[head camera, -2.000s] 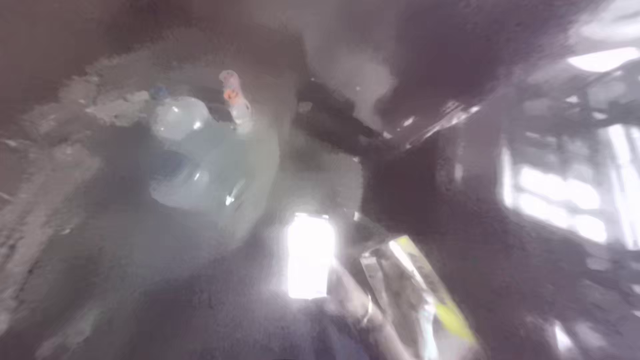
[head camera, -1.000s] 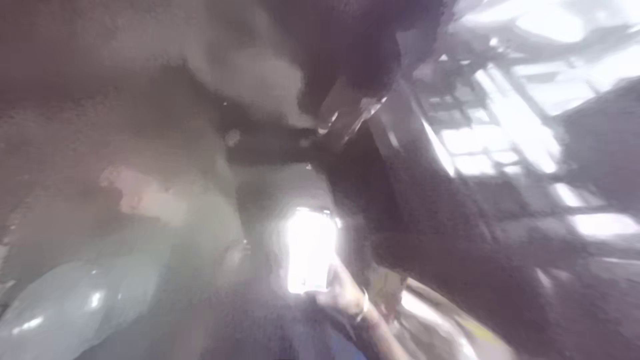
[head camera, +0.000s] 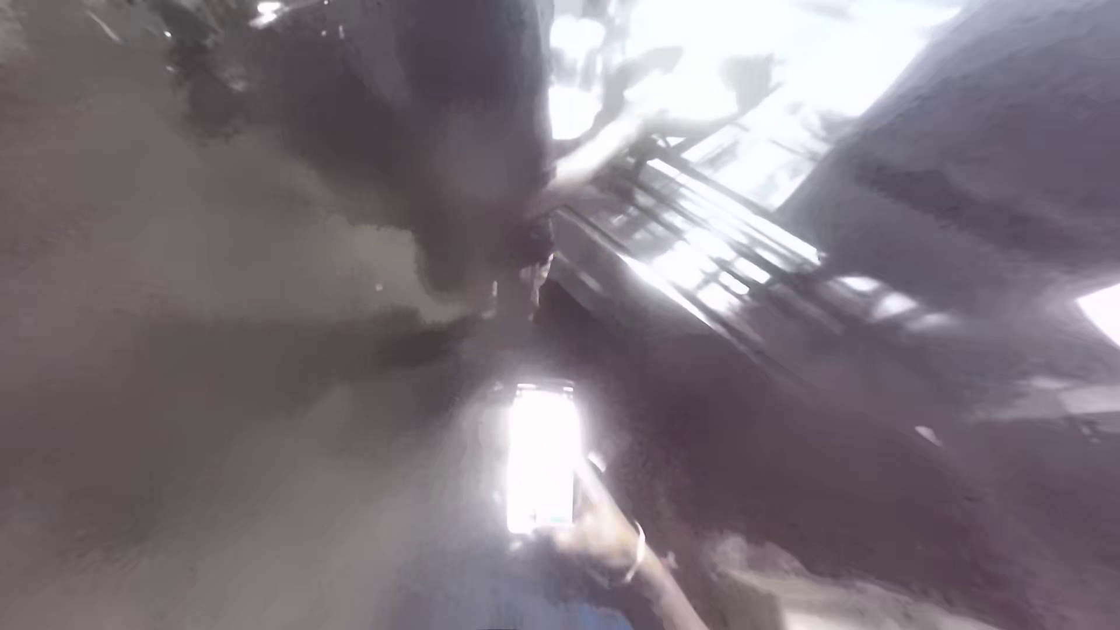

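Note:
A phone (head camera: 542, 459) with a glaring white screen is upright at the lower middle of the head view. My right hand (head camera: 602, 525) grips it from its lower right side, with a pale band (head camera: 640, 553) around the wrist. The glare hides what the screen displays and part of the fingers. My left hand is not in view.
Above and right of the phone are bright slatted bars (head camera: 700, 236), strongly blurred. A dark upright shape (head camera: 477, 131) stands at the upper middle. A pale blurred thing (head camera: 840, 604) lies at the lower right edge. Patchy dark ground spreads on the left.
The view has swung strongly; the round translucent things seen on the left earlier are out of view. The phone has stayed in my right hand.

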